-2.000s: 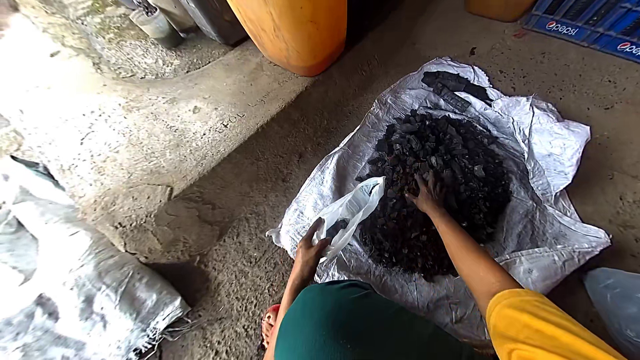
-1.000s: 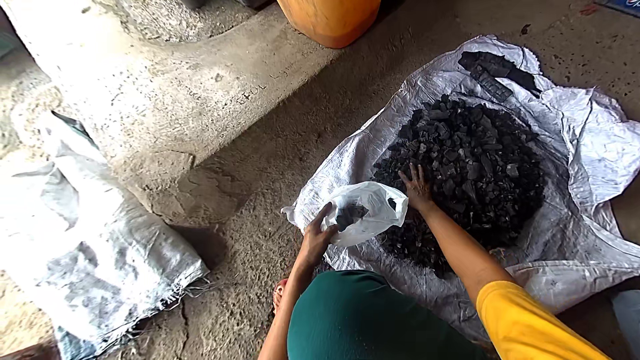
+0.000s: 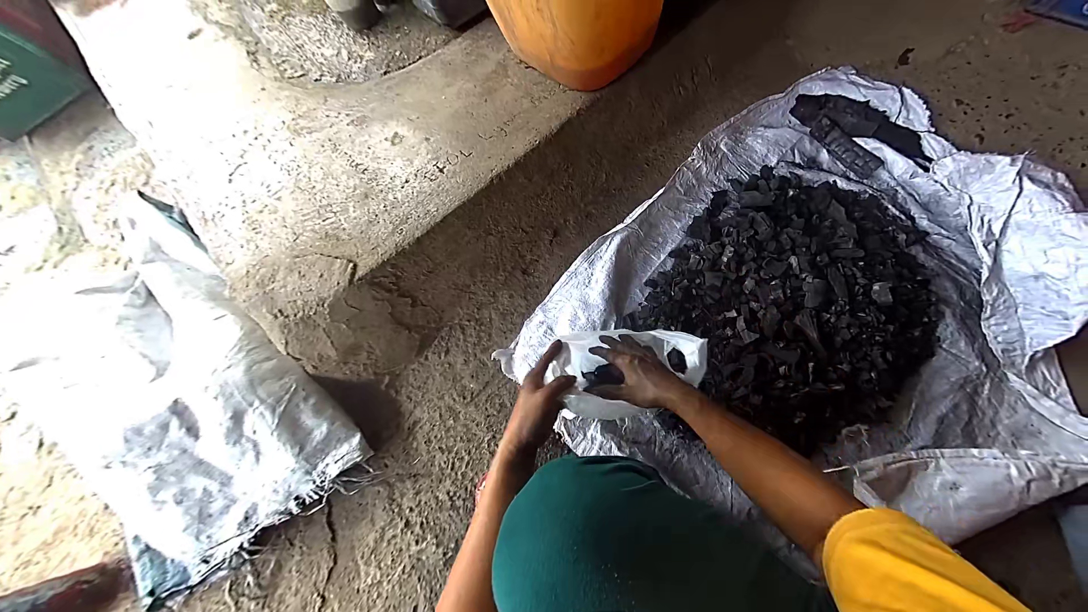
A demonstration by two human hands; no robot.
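Note:
A heap of black charcoal pieces (image 3: 799,297) lies on a spread white woven sack (image 3: 595,297). At the heap's lower left, my left hand (image 3: 537,399) grips the left rim of a small white plastic bag (image 3: 612,408). My right hand (image 3: 637,374) is at the bag's mouth, over dark charcoal in it; whether its fingers still hold a piece is hard to see. Longer charcoal pieces (image 3: 858,127) rest near the sack's top edge.
Another white woven sack (image 3: 246,399) lies crumpled on the left. A raised concrete ledge (image 3: 382,161) runs across the upper left, with an orange plastic container (image 3: 578,38) at its edge. A green box (image 3: 34,85) stands at the far upper left.
My right hand has moved left from the charcoal heap to the mouth of the plastic bag. My left hand keeps its hold on the bag.

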